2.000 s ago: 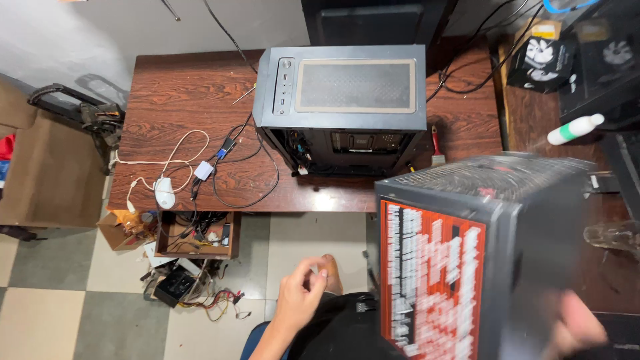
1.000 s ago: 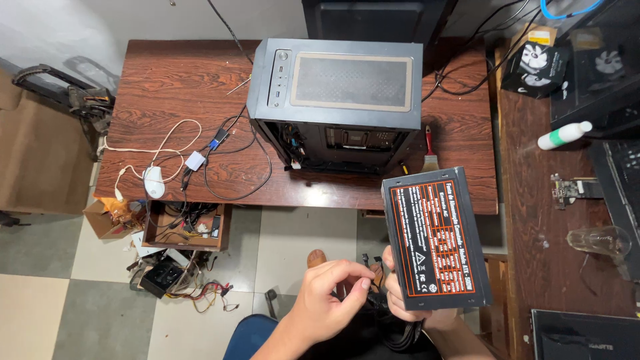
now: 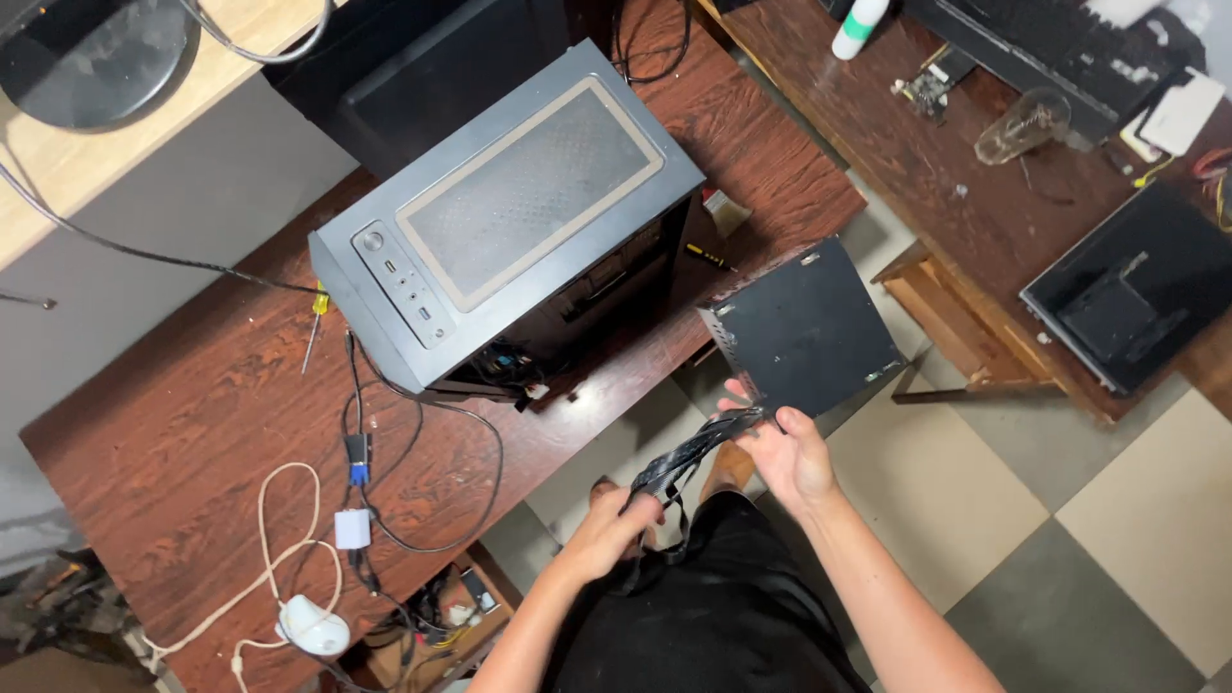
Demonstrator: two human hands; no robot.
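Observation:
My left hand (image 3: pixel 616 525) is closed around a bundle of black power supply cables (image 3: pixel 688 457). At the cable end of the black PC power supply (image 3: pixel 808 332), my right hand (image 3: pixel 784 448) supports it from below, its fingers partly hidden beneath the unit. A plain black face of the supply points up. To the left, the computer case (image 3: pixel 510 212) stands on the wooden desk (image 3: pixel 221 395), its mesh top panel upward and its near side uncovered. Beside the case lie a brush (image 3: pixel 725 212) and a small yellow-black screwdriver (image 3: pixel 710 257).
Another screwdriver (image 3: pixel 318 318), a VGA cable (image 3: pixel 358 457) and a white mouse (image 3: pixel 313 626) lie on the desk. Below its edge is a drawer of cables (image 3: pixel 452 626). The right-hand desk (image 3: pixel 837 87) holds a bottle (image 3: pixel 859 27), a glass (image 3: pixel 1025 125) and a black panel (image 3: pixel 1141 284).
The power supply has turned so its printed label no longer shows and a plain face does. My left hand has closed on the cables. The view has rotated strongly.

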